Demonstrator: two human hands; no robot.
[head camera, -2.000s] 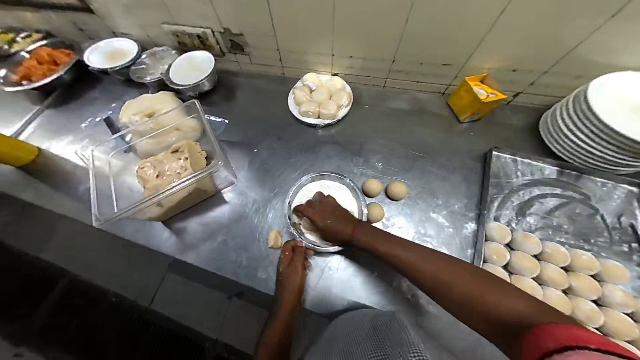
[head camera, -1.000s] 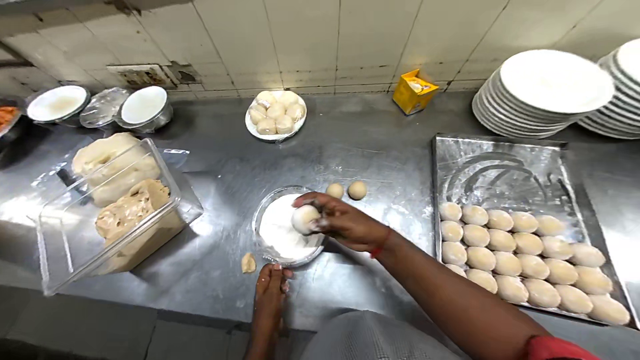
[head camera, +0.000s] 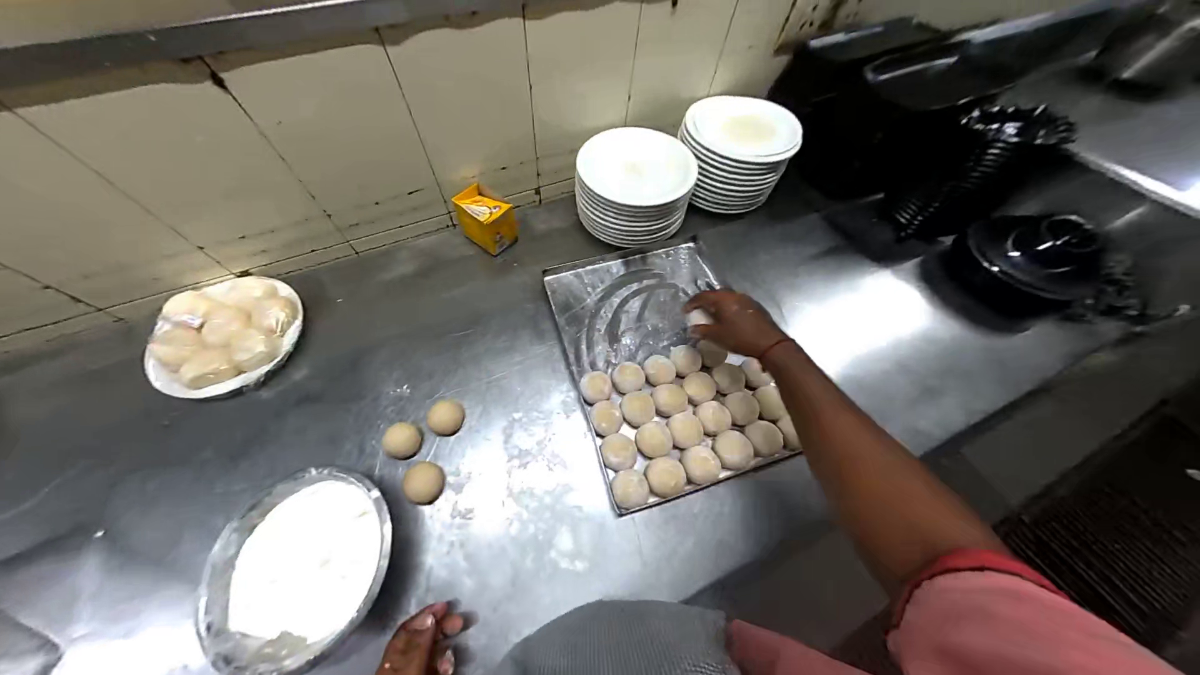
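Observation:
My right hand (head camera: 736, 323) holds a floured dough ball (head camera: 698, 319) between its fingers, over the upper right part of a metal tray (head camera: 586, 300). Rows of dough balls (head camera: 685, 428) fill the near part of that tray. At the bottom edge of the view is my left hand (head camera: 424, 642), partly cut off, fingers a little bent and nothing seen in them. It is nearest to a round bowl of white flour (head camera: 305, 562). Three loose dough balls (head camera: 423, 482) sit on the steel counter between bowl and tray.
A plate of dough balls under plastic film (head camera: 225, 333) stands at the left by the tiled wall. Along the wall are a yellow carton (head camera: 486, 220) and two stacks of white plates (head camera: 637, 169) (head camera: 742, 131). A black lidded pot (head camera: 1031, 262) is at the right.
My right hand has moved from over the flour bowl to the tray, still with a dough ball. My left hand is no longer at the bowl's rim. The view has swung right.

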